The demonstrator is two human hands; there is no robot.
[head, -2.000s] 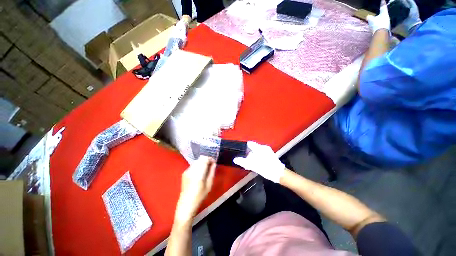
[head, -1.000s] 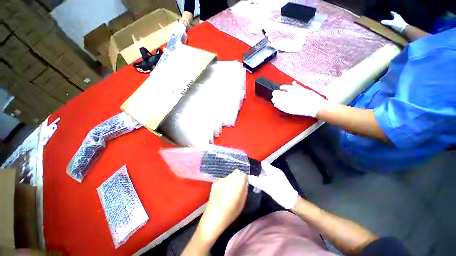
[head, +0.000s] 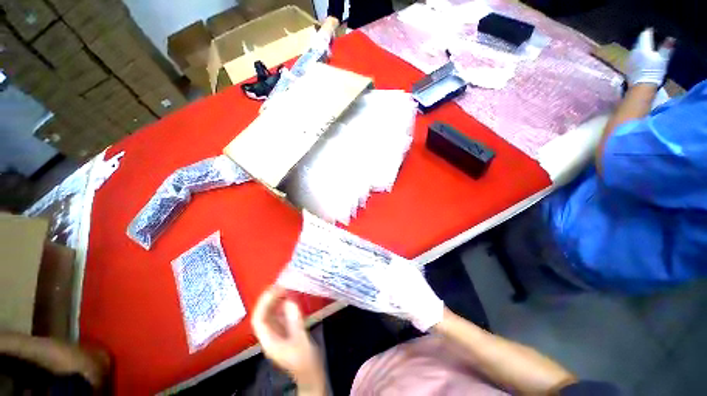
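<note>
A bubble bag with a dark product showing through it is held at the table's front edge. My right hand, in a white glove, grips its right end. My left hand, bare and blurred, is just below the bag's left end with its fingers apart and nothing visible in it. One bagged product lies singly on the red cloth. Bagged products in an overlapping row lie behind it. Empty bubble bags fan out of the tilted carton.
A black block lies right of the bags, near an open black box. Another black block is on pink bubble wrap. A co-worker in blue is at right. An open carton stands behind; a dark shape enters at lower left.
The dark product is now inside the bag, which my right hand has tilted up. My left hand has moved left, off the bag. The co-worker's hand set down a black block and withdrew.
</note>
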